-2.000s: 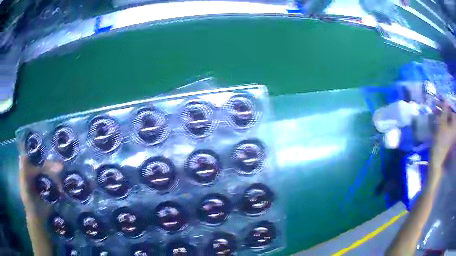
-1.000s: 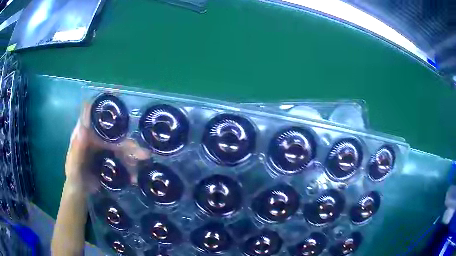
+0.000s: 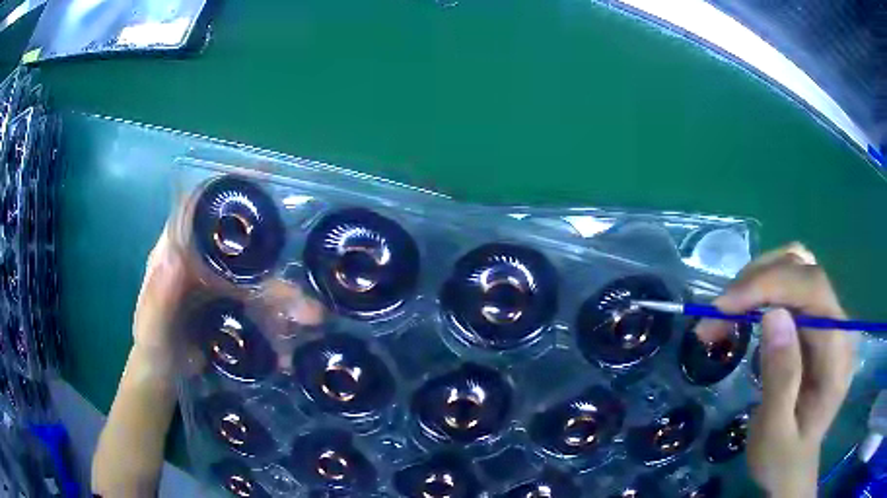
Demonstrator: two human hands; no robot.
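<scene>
A clear blister tray of round dark reflector cups is held up in front of me, tilted. My left hand grips its left edge, with fingers seen through the plastic. My right hand holds a fine brush with a blue handle like a pen. The brush tip is at a reflector cup in the top row, fourth from the left; I cannot tell if it touches. The right hand partly covers the right end of the tray. The tray's bottom is cut off by the picture edge.
A clear tray cover with pale round pockets shows behind the tray at the right. A stack of filled trays stands at the left edge. A grey shiny panel lies at the upper left on the green mat. Blue items show at the lower right.
My right hand, at the parts bin at first and then out of view, is now over the tray's right side with the brush. The tray is a little closer, and the view has turned left since the first frame.
</scene>
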